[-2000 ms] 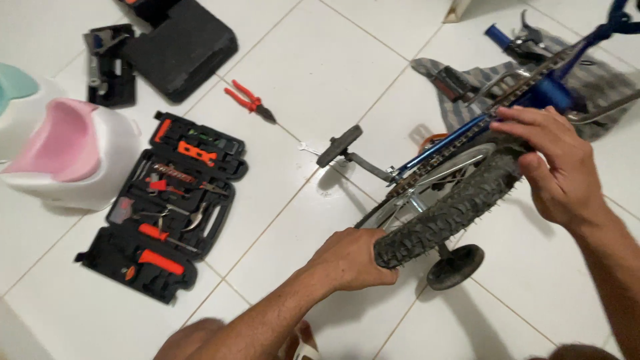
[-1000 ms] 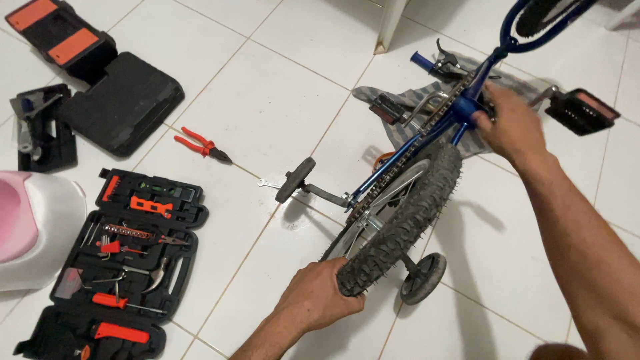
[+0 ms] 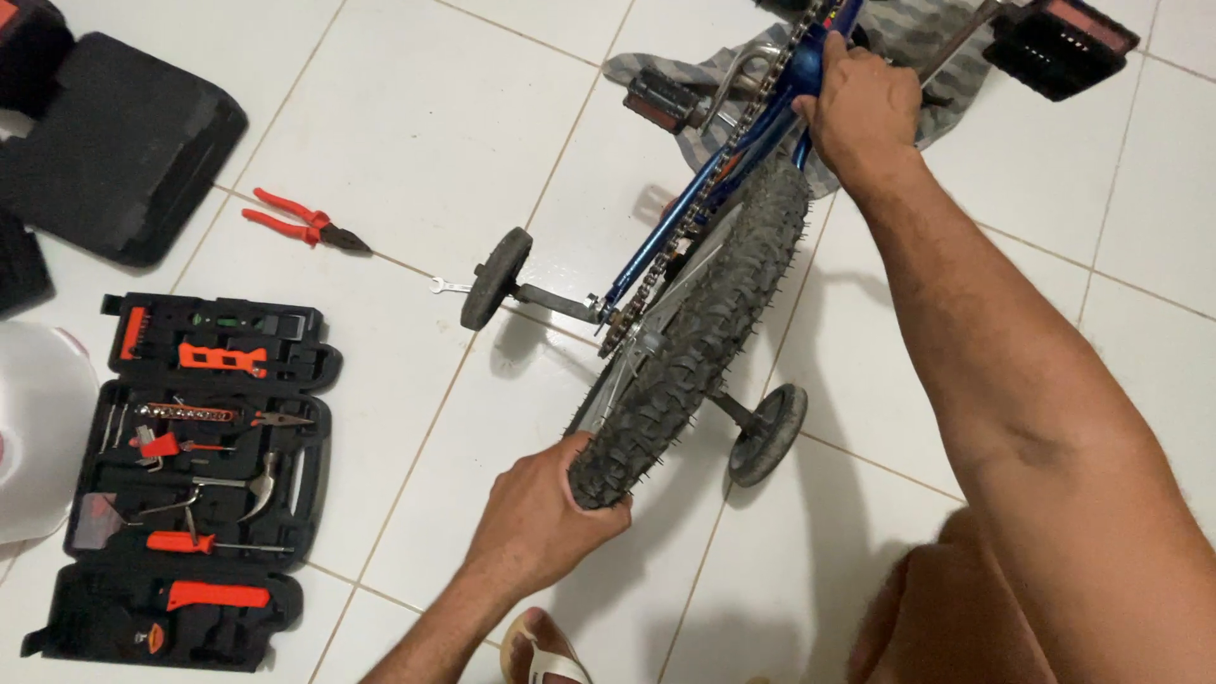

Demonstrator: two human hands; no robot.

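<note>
A small bicycle with a blue frame stands upside down on the floor, its rear part toward me. My left hand grips the near end of the knobby rear tire. Around the blue frame near the cranks, my right hand is closed. The chain runs along the left side of the wheel. One training wheel sticks out to the left, another training wheel to the right. A pedal is left of my right hand, the other pedal right of it.
An open tool case with a hammer and screwdriver lies at the left. Red-handled pliers and a small wrench are on the tiles. Black cases and a white plastic object stand farther left. Striped cloth lies under the bicycle.
My right hand has moved from the tire's far part to the blue frame near the cranks. My left hand stays on the tire's near end. The view has shifted.
</note>
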